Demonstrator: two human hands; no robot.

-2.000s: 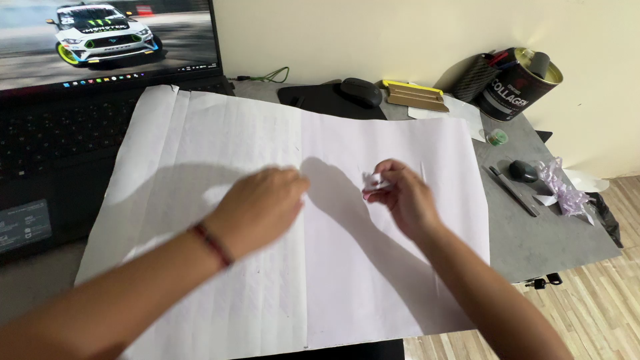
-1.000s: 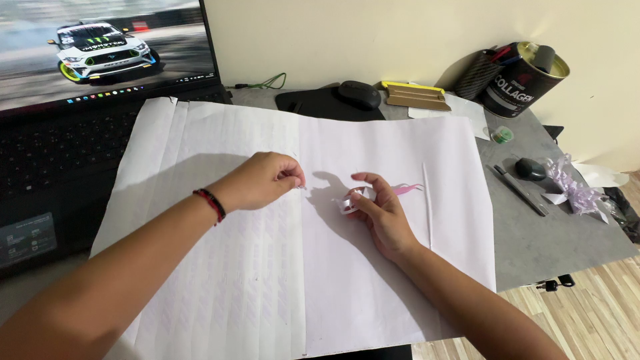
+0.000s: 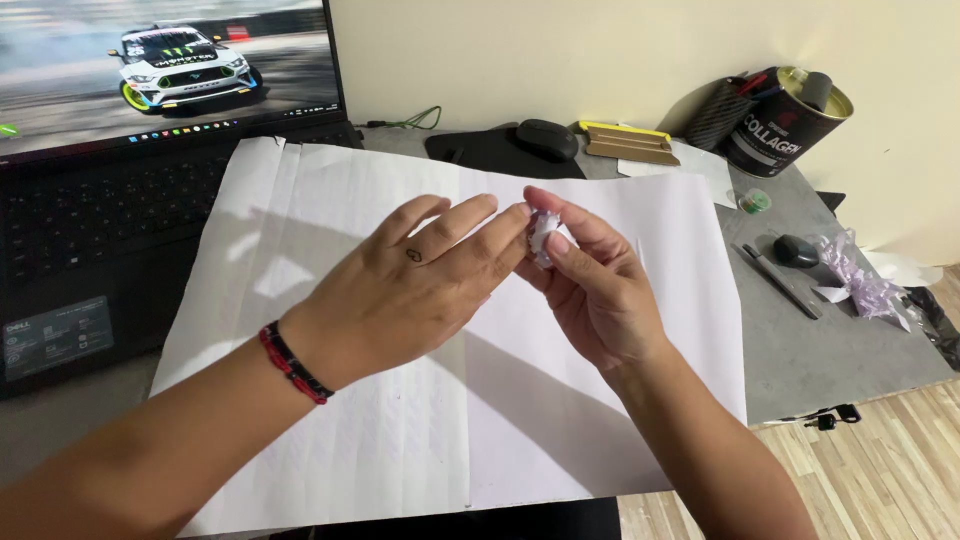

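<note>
A small crumpled white and lilac bundle [image 3: 547, 238], perhaps paper or ribbon, is held between the thumb and fingers of my right hand [image 3: 600, 281]. My left hand [image 3: 420, 277], back up and fingers bent, reaches the bundle with its fingertips; whether they grip it is hidden. A red and black bracelet [image 3: 292, 363] circles my left wrist. Both hands are above a large creased sheet of white paper [image 3: 390, 420] spread over the desk, its right part faintly lilac.
An open laptop [image 3: 67, 247] stands left. Behind the paper lie a black mouse [image 3: 546, 139] and a brown cardboard piece [image 3: 632, 145]. A black tub [image 3: 776, 127], a pen [image 3: 781, 282], a dark oval object [image 3: 796, 251] and a lilac ribbon bunch [image 3: 862, 281] are at the right.
My left hand has moved right to meet my right hand at the bundle; one second ago they were apart. The pink strands that showed beside my right hand are out of sight.
</note>
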